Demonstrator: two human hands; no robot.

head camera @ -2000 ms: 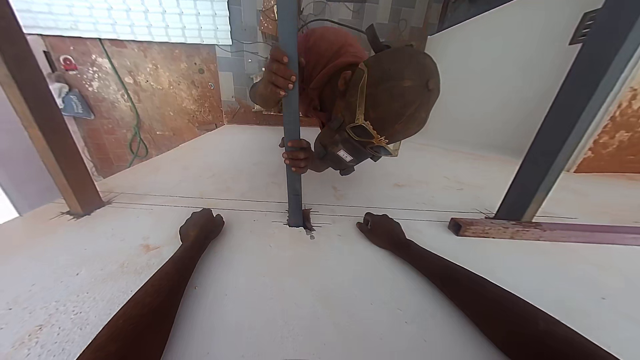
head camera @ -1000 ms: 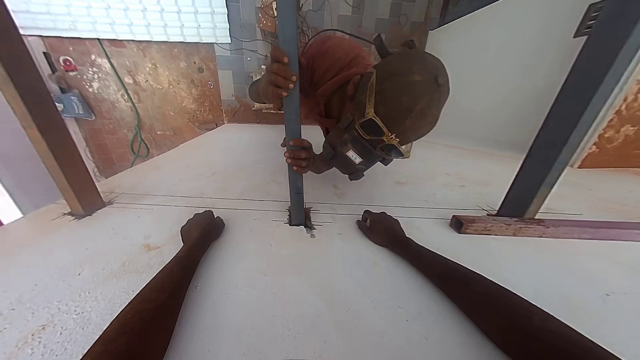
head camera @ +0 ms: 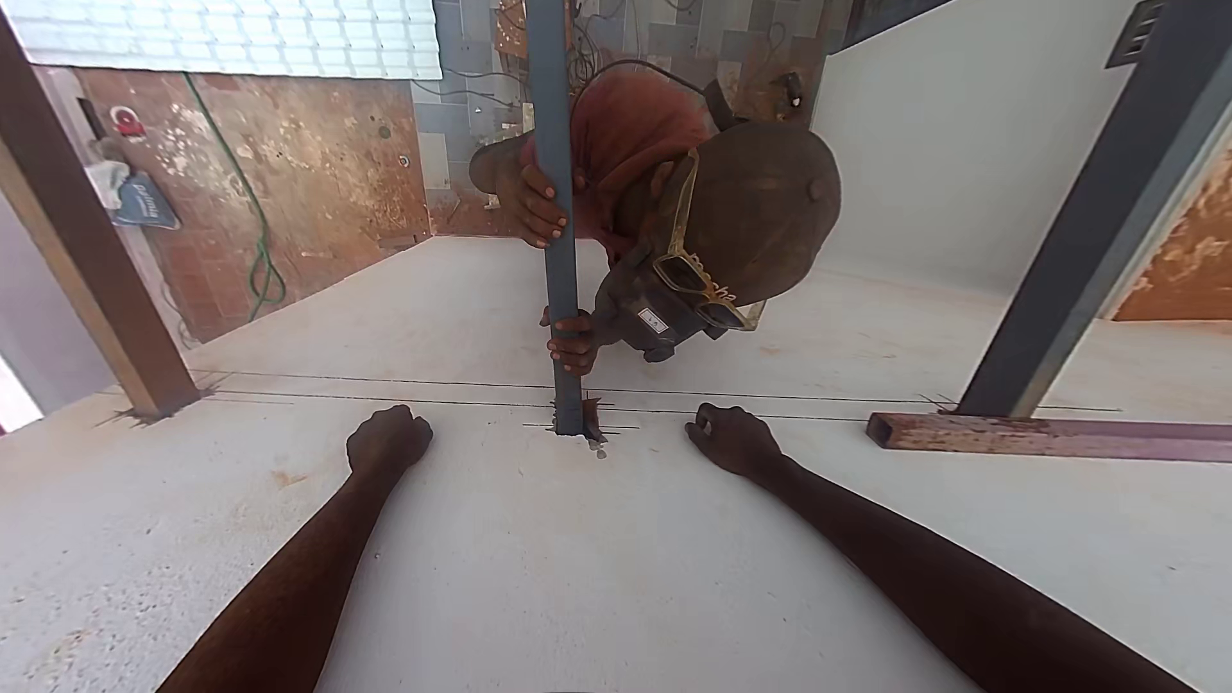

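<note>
My left hand (head camera: pixel 389 441) is closed in a fist and rests on the white wall surface (head camera: pixel 558 558), left of a grey metal post. My right hand (head camera: pixel 733 439) lies curled on the same surface, right of the post; nothing shows in it. Between them the grey metal post (head camera: pixel 551 125) stands in a rough-edged hole. A co-worker's two hands, one above the other, grip that post: the upper hand (head camera: pixel 535 207) and the lower hand (head camera: pixel 574 343). Dark pencil-like lines (head camera: pixel 462 402) run across the white surface past the hole.
A brown metal post (head camera: pixel 91 241) stands at left, a dark grey one (head camera: pixel 1078 231) at right. A rusty square tube (head camera: pixel 1039 436) lies by the right post's foot. The co-worker, in a cap (head camera: pixel 770 207), respirator (head camera: pixel 647 313) and glasses, leans close. A green hose (head camera: pixel 231 154) lies on the floor below.
The co-worker's head has moved a little to the right and has turned. Both of my hands have stayed in place, and the co-worker's hands remain on the post.
</note>
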